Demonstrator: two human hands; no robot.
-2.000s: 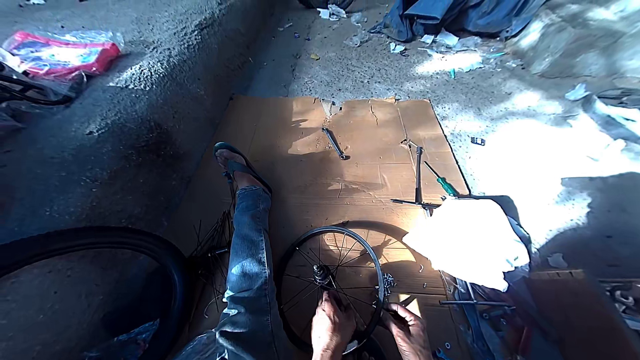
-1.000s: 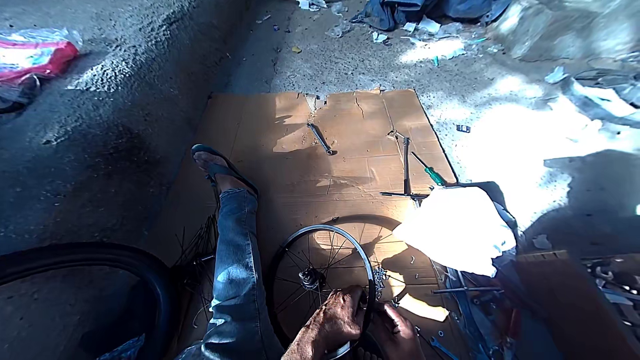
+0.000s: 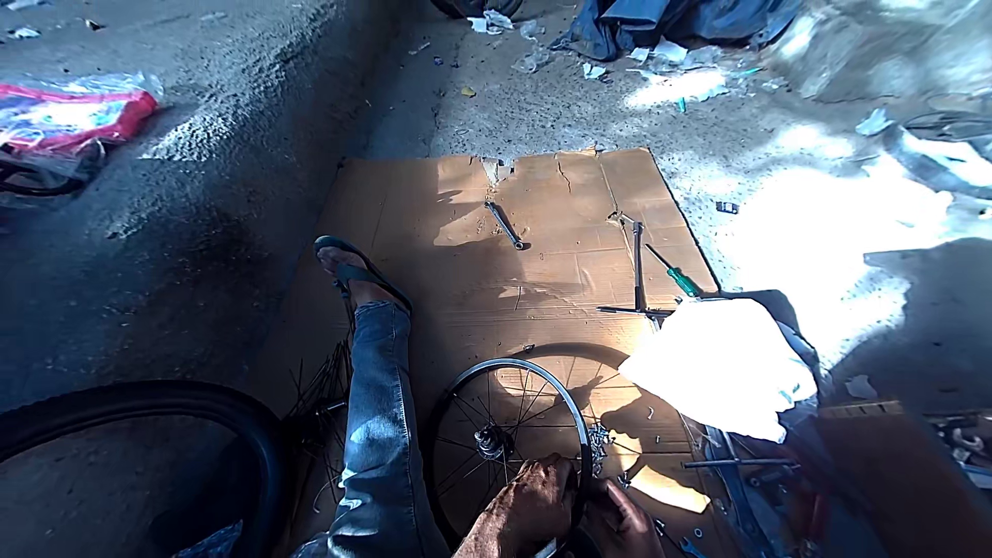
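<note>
A small spoked bicycle wheel stands tilted over a cardboard sheet, its hub facing up. My left hand is at the near right part of the rim, with its fingers curled around it. On the outer side of the same rim, my right hand has its fingers bent close to the left hand; whether it holds a small part is hidden. Small metal pieces, likely spoke nipples, lie in a pile just right of the rim.
A black tire and loose spokes lie left of my leg. Farther out are a wrench, a T-shaped tool and a green-handled screwdriver. A white bag and more tools are at the right.
My left hand has moved from near the hub to the rim, beside my right hand. The wheel stays in about the same place.
</note>
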